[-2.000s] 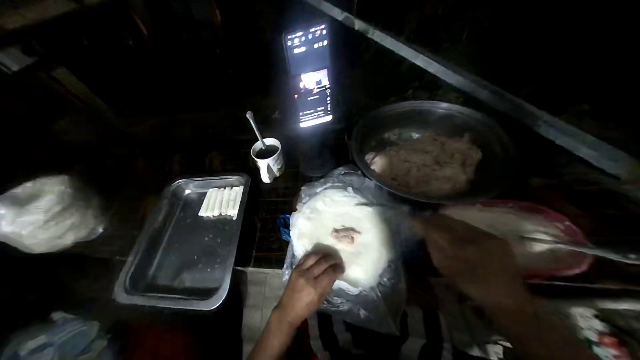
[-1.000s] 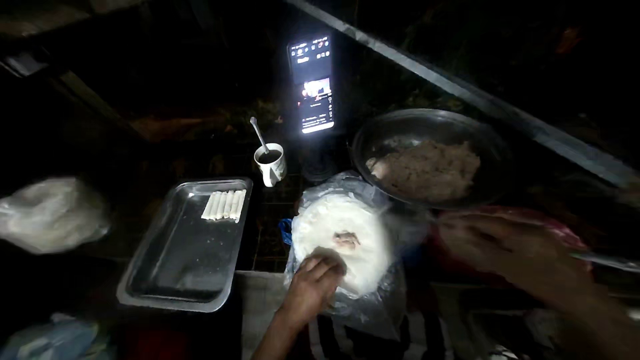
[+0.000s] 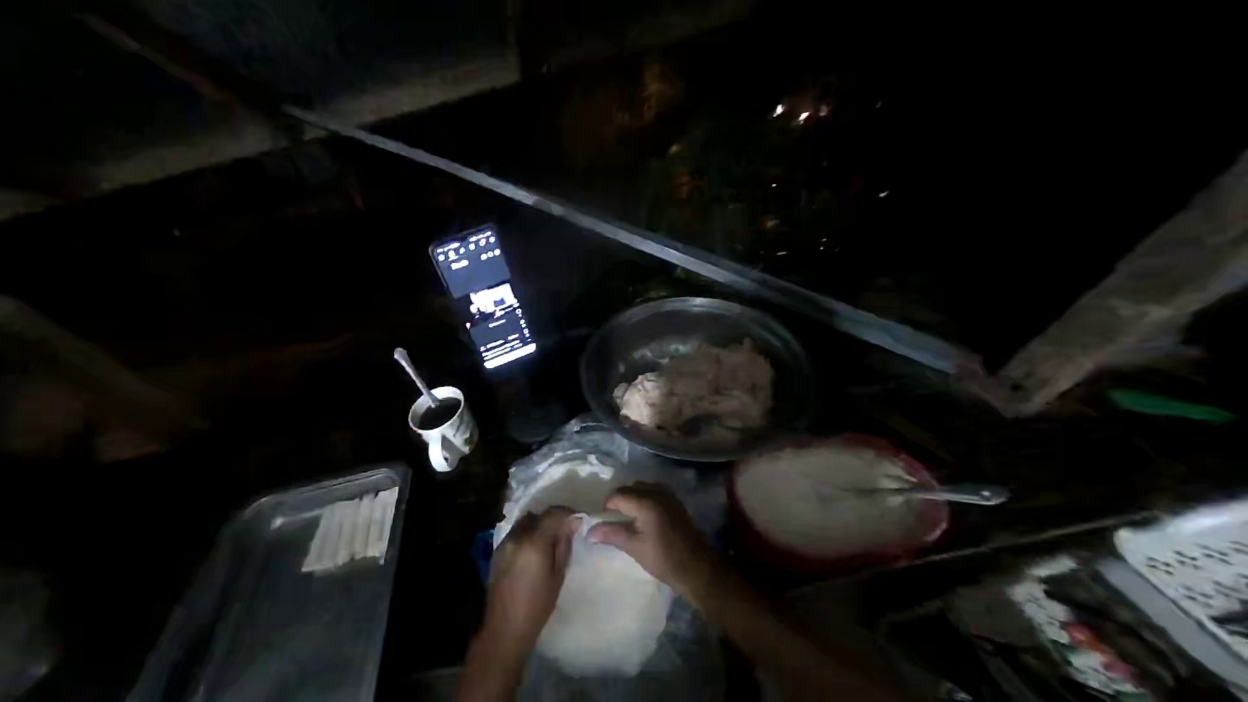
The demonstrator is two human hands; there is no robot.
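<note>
Both my left hand (image 3: 536, 556) and my right hand (image 3: 651, 531) pinch the far part of a thin white wrapper sheet, which is folded up between my fingertips. Under them the round stack of white wrappers (image 3: 603, 619) lies on clear plastic. Whatever is inside the fold is hidden by my fingers. Behind the stack stands a metal bowl (image 3: 795, 370) of pale minced filling (image 3: 712, 390). To its right, a red-rimmed bowl (image 3: 941, 531) holds a whitish paste, with a metal spoon (image 3: 960, 494) resting in it.
At the left, a metal tray (image 3: 292, 624) holds several thin white rolls (image 3: 353, 529). Behind it are a mug (image 3: 444, 429) with a dark drink and a spoon, and a lit phone (image 3: 485, 297) standing upright. A long bar (image 3: 604, 229) crosses behind the bowls.
My right hand has come from the red-rimmed bowl to the wrapper stack. My left hand has moved to the far part of the stack, where the sheet is now folded. The view has shifted markedly.
</note>
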